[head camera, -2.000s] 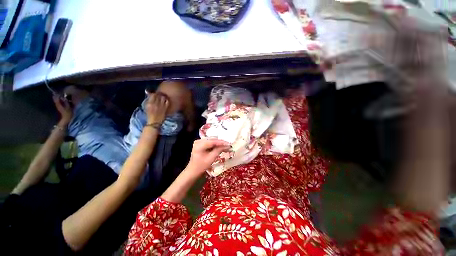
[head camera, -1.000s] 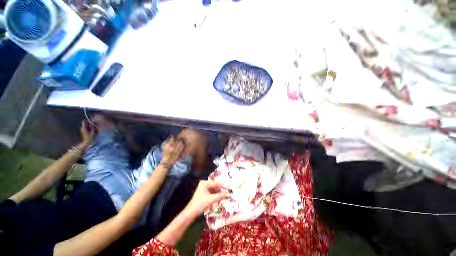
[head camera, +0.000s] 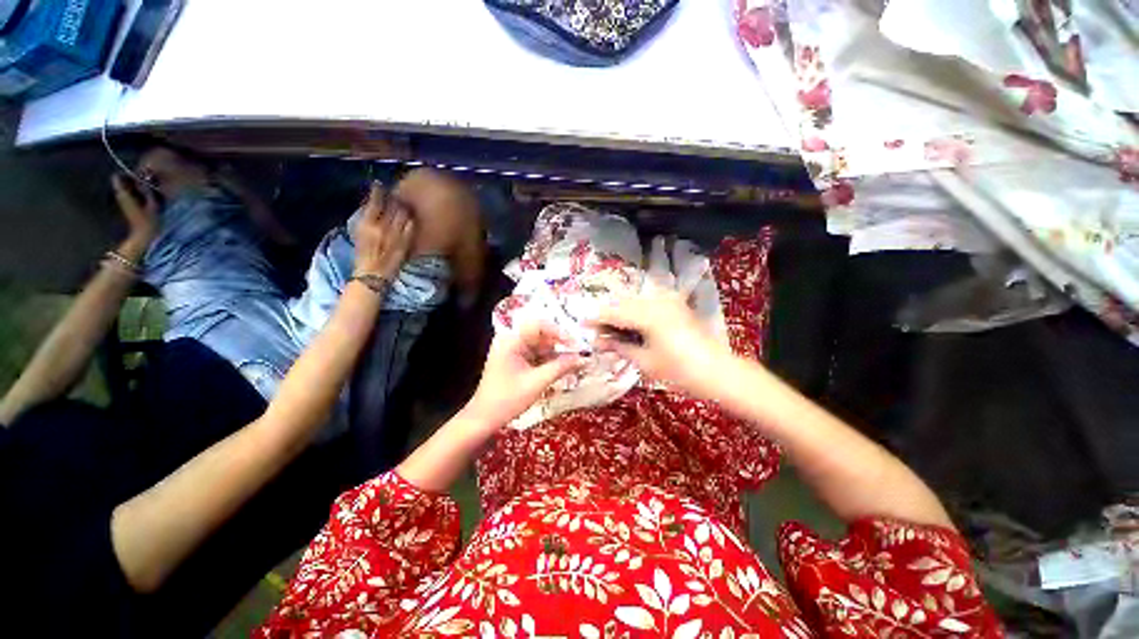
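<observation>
A white garment piece with red-pink flowers (head camera: 558, 277) lies bunched in the lap over the red leaf-print dress. My left hand (head camera: 515, 378) pinches the cloth at its left side, with a tiny dark dot (head camera: 585, 353) at the fingertips. My right hand (head camera: 665, 335) is over the right part of the cloth, its fingers bent close to the left fingertips. A small dark spot shows under the right fingers. No needle can be made out, and the thread is not visible.
A white table (head camera: 375, 75) runs across the top. A dark blue tray of small pieces (head camera: 600, 28) is cut off above. A floral garment pile (head camera: 924, 162) overhangs the table at right. A phone (head camera: 146, 40) and blue box (head camera: 56, 44) are top left. A person in jeans (head camera: 225, 300) sits at left.
My right hand has come back from the far right to the cloth in the lap, beside my left hand. The long pale thread no longer shows. The view has tilted down since a second ago.
</observation>
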